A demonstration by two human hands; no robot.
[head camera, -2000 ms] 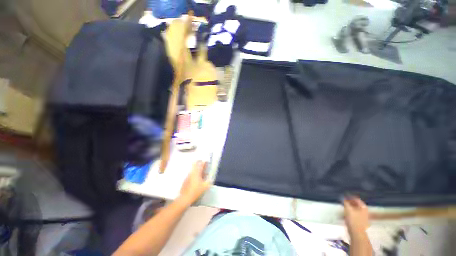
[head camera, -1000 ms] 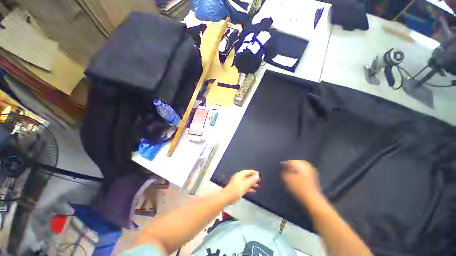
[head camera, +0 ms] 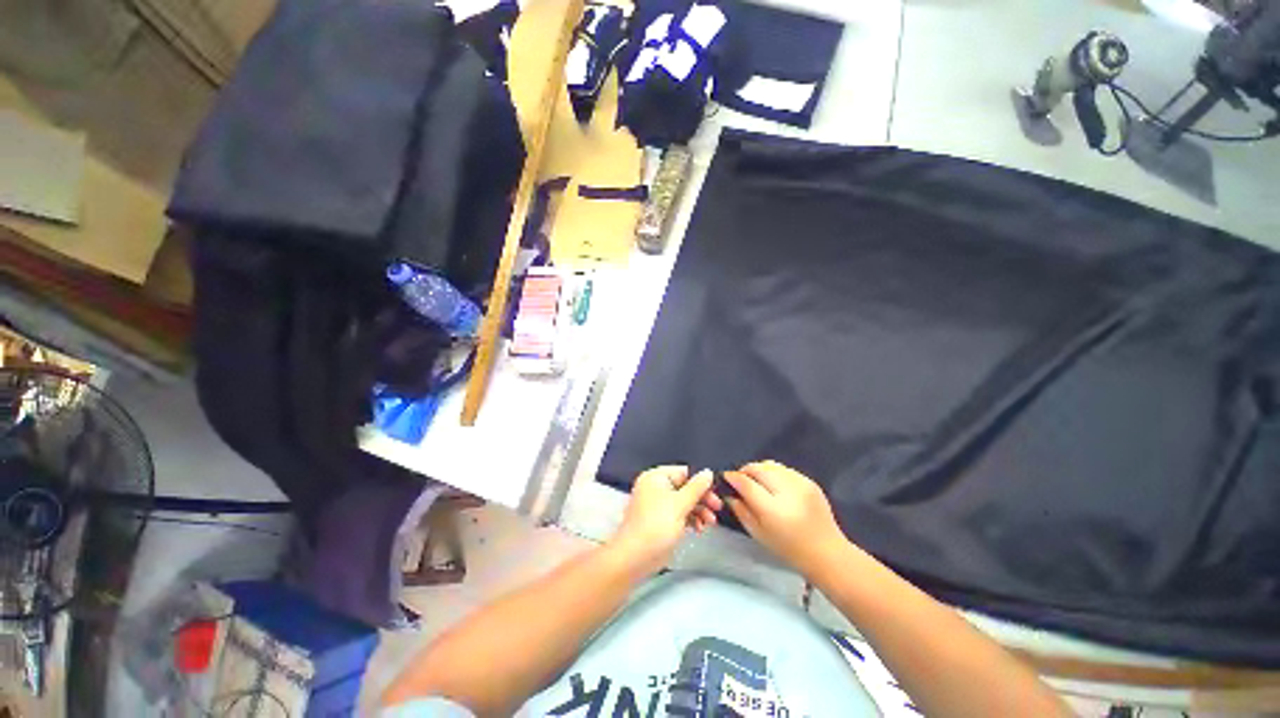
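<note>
Black fabric [head camera: 898,351] lies over the table, slightly shiny, with long diagonal folds on its right part. My left hand [head camera: 670,508] and my right hand [head camera: 775,511] are close together at the fabric's near edge, left of its middle. The fingertips of both hands pinch the edge of the cloth between thumb and fingers. The cloth between the fingertips is small and partly hidden by them.
A wooden stick [head camera: 517,232], a patterned block [head camera: 664,199], a pink-and-white box [head camera: 536,321] and a bottle [head camera: 432,296] lie to the left. Stacked black cloth [head camera: 302,126] and a fan [head camera: 56,491] are further left. A metal fitting [head camera: 1081,77] stands at the far right.
My right hand has moved left to meet my left hand at the near edge. Both hands now hold the cloth's edge. The fabric's upper layer now reaches further left.
</note>
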